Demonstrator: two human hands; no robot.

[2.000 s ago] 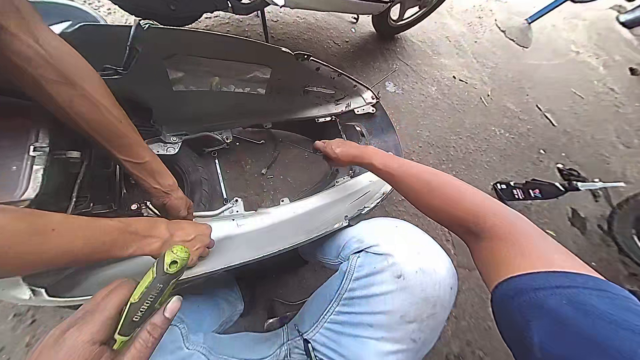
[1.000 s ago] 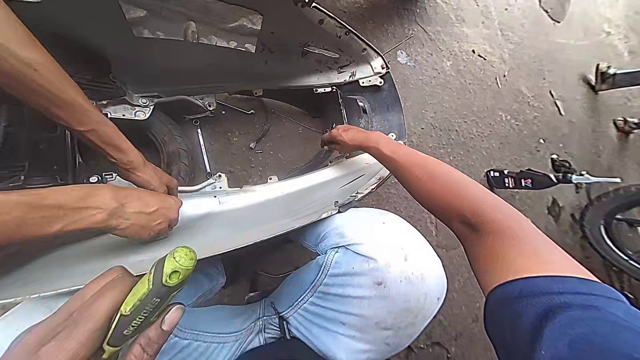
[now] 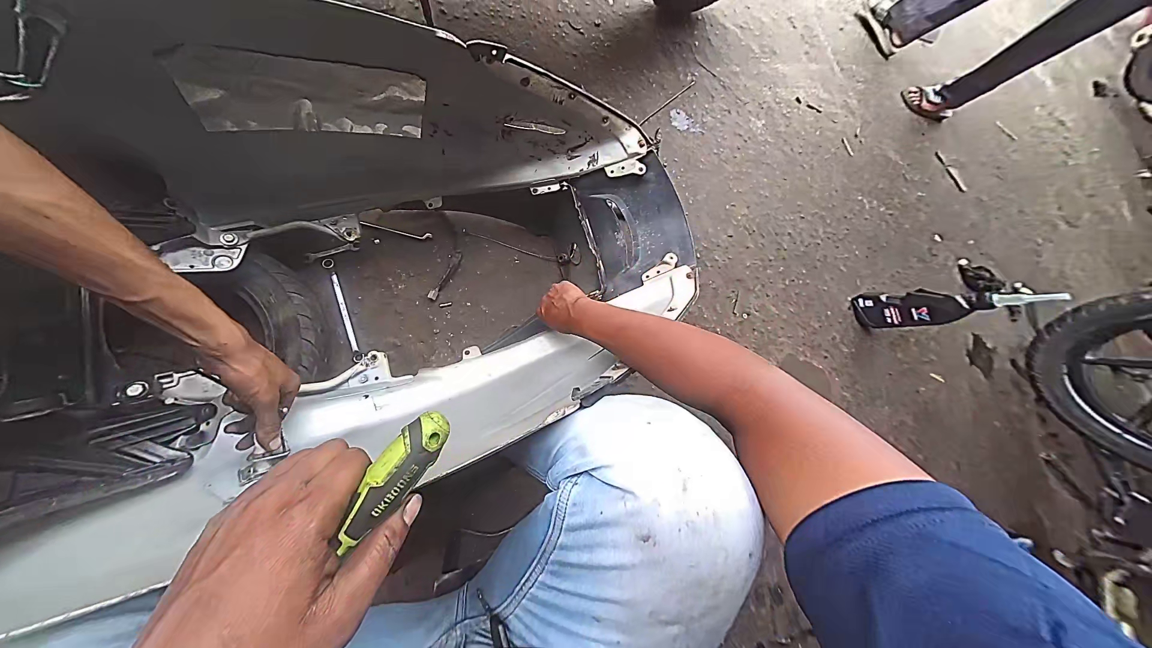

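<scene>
My left hand (image 3: 288, 549) holds a screwdriver by its green and black handle (image 3: 391, 486), over the lower edge of a silver-white side panel (image 3: 468, 387) of a motor scooter. My right hand (image 3: 562, 306) is closed at the inner edge of this panel, near the dark tail piece (image 3: 643, 220); its fingertips are hidden. At left, a co-worker's hand (image 3: 256, 382) reaches down to a metal bracket on the panel. A matching side panel (image 3: 297, 162), seen from its dark inner face, lies on the far side. Between them shows the tyre (image 3: 292, 310).
A combination wrench (image 3: 343, 306) lies beside the tyre. A cable with a connector (image 3: 447, 274) is inside the tail opening. My jeans-covered knee (image 3: 666, 513) is against the near panel. At right are a black bottle with a nozzle (image 3: 918, 309) and a wheel (image 3: 1098, 369). Another person's feet (image 3: 927, 101) stand beyond.
One of the co-worker's two arms has gone from view, and the other hand now reaches down at a bracket. My hands keep their places, with the screwdriver still in my left hand.
</scene>
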